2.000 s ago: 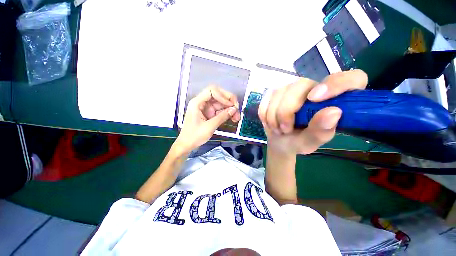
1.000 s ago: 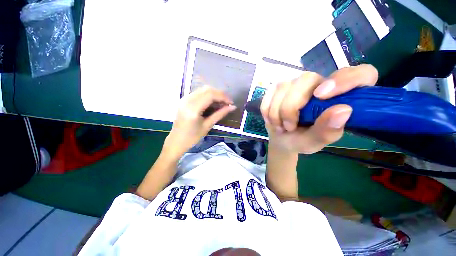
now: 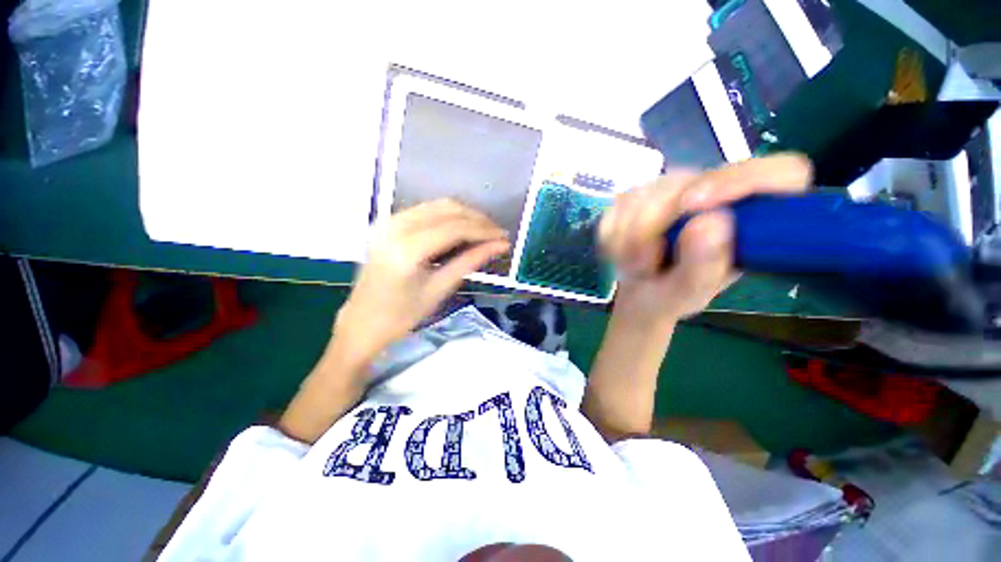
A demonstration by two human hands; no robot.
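Note:
The white housing (image 3: 530, 141) lies on the white work sheet at the bench edge, with a grey-brown area (image 3: 467, 154) in its left half. The green circuit board (image 3: 562, 236) sits in its right half. My right hand (image 3: 681, 236), blurred, grips the blue electric screwdriver (image 3: 840, 247), which points left and lies over the housing's right edge. My left hand (image 3: 423, 263) is over the lower part of the grey-brown area, thumb and fingertips close together. Whether a small screw is between them cannot be seen.
The white work sheet (image 3: 263, 132) covers the bench. A crinkled clear bag (image 3: 71, 82) lies at the left on the green bench top. Dark flat modules (image 3: 757, 71) with white strips lie at the upper right. A black-and-white box (image 3: 917, 181) stands at the right.
My right hand and the screwdriver have moved right, uncovering more of the circuit board. My left hand stays over the grey-brown area. The whole view has shifted a little.

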